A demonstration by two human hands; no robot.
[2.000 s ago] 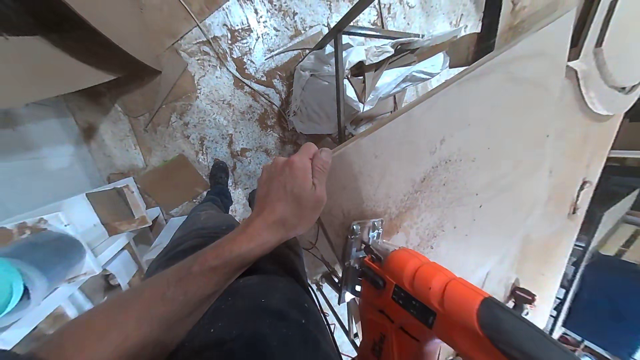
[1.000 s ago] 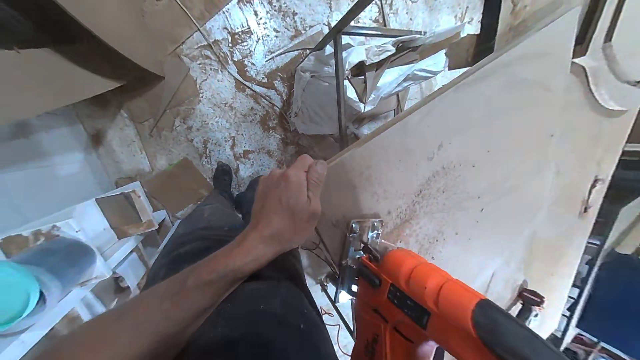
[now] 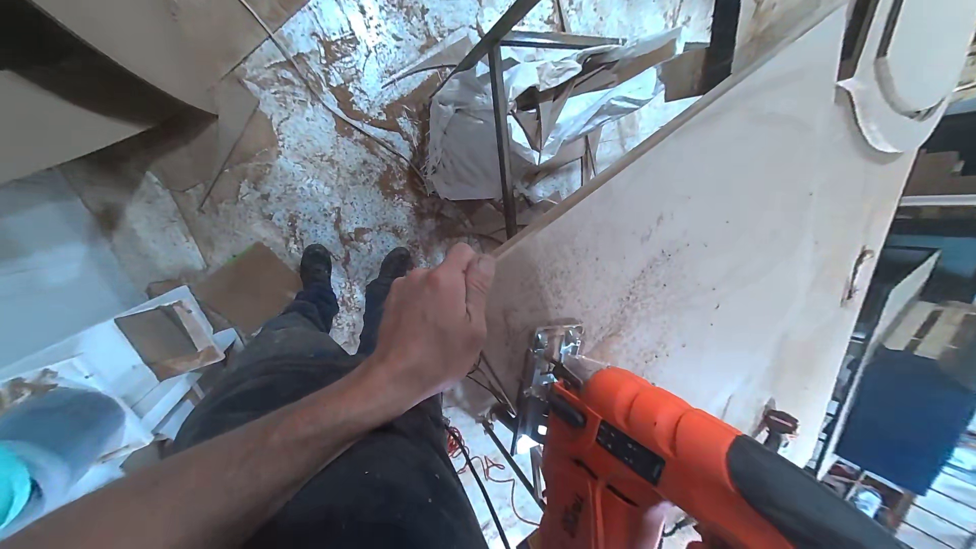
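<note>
A pale wooden board [image 3: 732, 221], dusted with sawdust, spans the right of the view on a metal frame. My left hand [image 3: 438, 324] grips its near left edge, the thumb over the top. Close to its right, an orange and black jigsaw [image 3: 656, 435] stands with its metal shoe at the board's lower left edge. My right hand [image 3: 654, 526] shows only as a few fingers behind the jigsaw's body at the bottom; it holds the tool. The blade is hard to make out.
Dark metal legs [image 3: 499, 137] rise beside crumpled plastic and offcuts [image 3: 473, 149] on the dusty floor. Curved cut panels [image 3: 888, 114] lie at the upper right. A white shelf with a bucket [image 3: 65, 427] stands lower left. An orange cord [image 3: 488, 465] hangs below the board.
My legs have shifted, and both shoes now show on the floor where one showed before. My left hand stays at the board's edge; the jigsaw has barely moved.
</note>
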